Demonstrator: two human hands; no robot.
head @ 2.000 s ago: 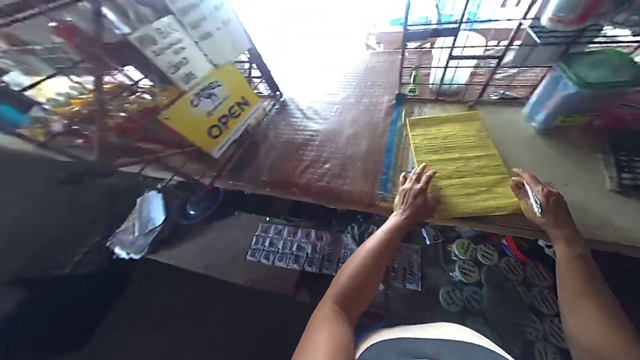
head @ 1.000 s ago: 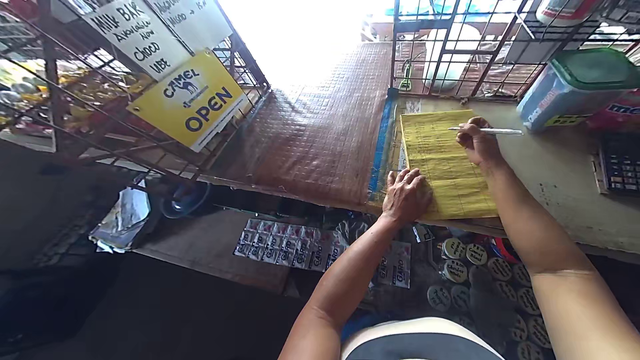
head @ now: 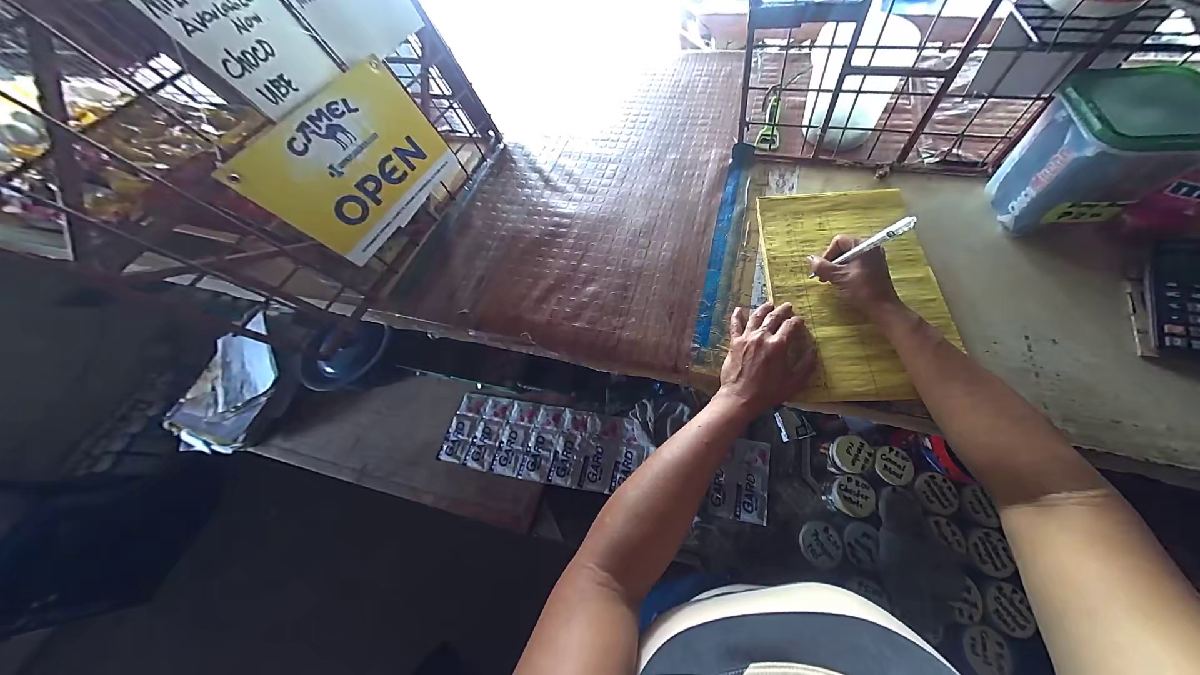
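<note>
A yellow ruled paper pad (head: 867, 347) bearing handwriting lies on the counter, right of centre. My right hand (head: 855, 274) grips a white pen (head: 879, 240), its tip at the upper left part of the page. Flat on the pad's lower left edge rests my left hand (head: 767, 354), fingers slightly apart and holding nothing. Blue tape (head: 720, 262) runs along the counter just left of the pad.
Wire grilles (head: 844, 70) border the counter; a yellow sign (head: 342, 155) hangs at left. Right are a green-lidded plastic tub (head: 1092, 159) and a calculator (head: 1177, 300). Below the counter are sachet strips (head: 544, 441) and several round lids with writing (head: 851, 495).
My right hand, with the pen, has moved from the pad's lower right edge to its upper right, then left onto the page. The left hand stays at the pad's lower left.
</note>
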